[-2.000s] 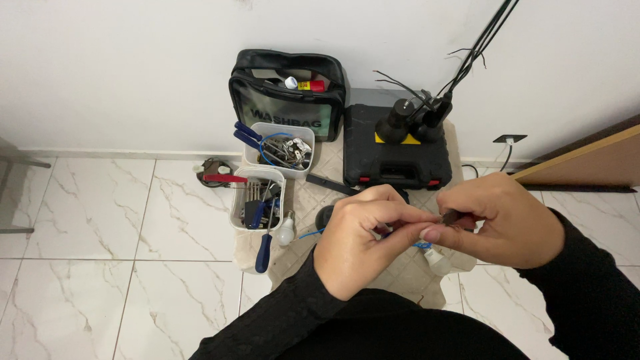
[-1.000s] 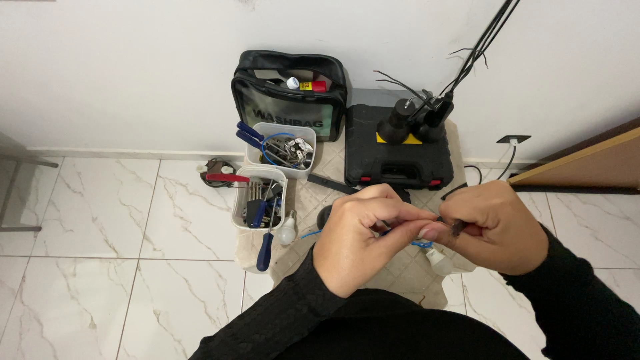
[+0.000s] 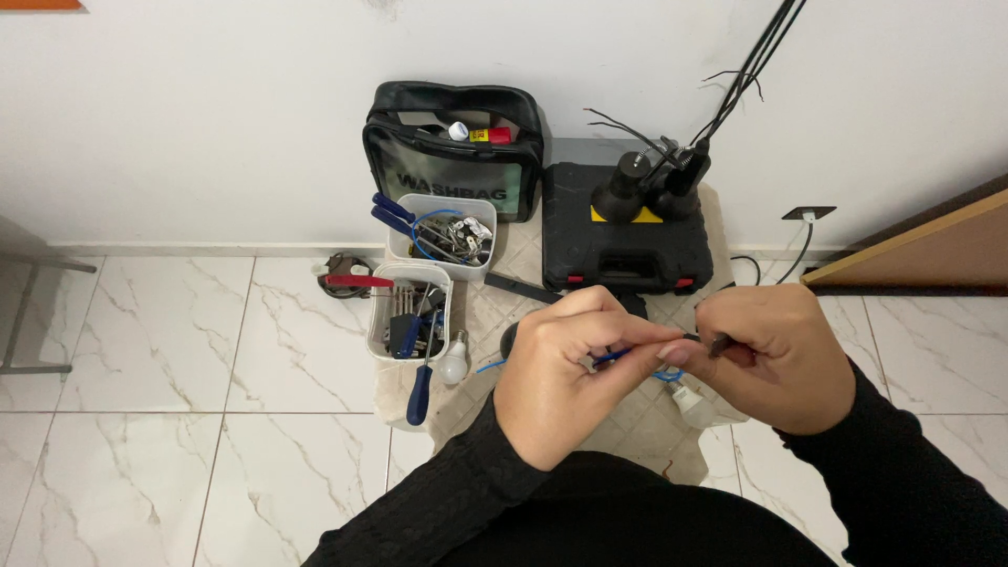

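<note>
My left hand (image 3: 579, 366) pinches a thin wire between thumb and forefinger; a blue stretch of wire (image 3: 610, 357) shows inside its fingers. Touching its fingertips, my right hand (image 3: 768, 354) is closed around a small dark tool (image 3: 719, 344), mostly hidden by the fingers, so its kind cannot be told. A short dark piece shows between the fingertips of both hands. Below them, a white light bulb (image 3: 693, 405) lies on the small table (image 3: 630, 437), with blue wire near its base. Another bulb (image 3: 454, 361) lies to the left of my left hand.
Two plastic tubs (image 3: 492, 256) (image 3: 376, 346) hold screwdrivers and small hardware. A blue-handled screwdriver (image 3: 419, 394) leans over the table edge. Behind stand a black washbag (image 3: 449, 161) and a black tool case (image 3: 567, 236) bearing dark lamp holders (image 3: 618, 193). Cables hang at the right; a plugged wall outlet (image 3: 809, 213) is beyond.
My right hand has turned slightly, and its fingers have shifted around the dark tool. My left hand keeps nearly the same place and pinch.
</note>
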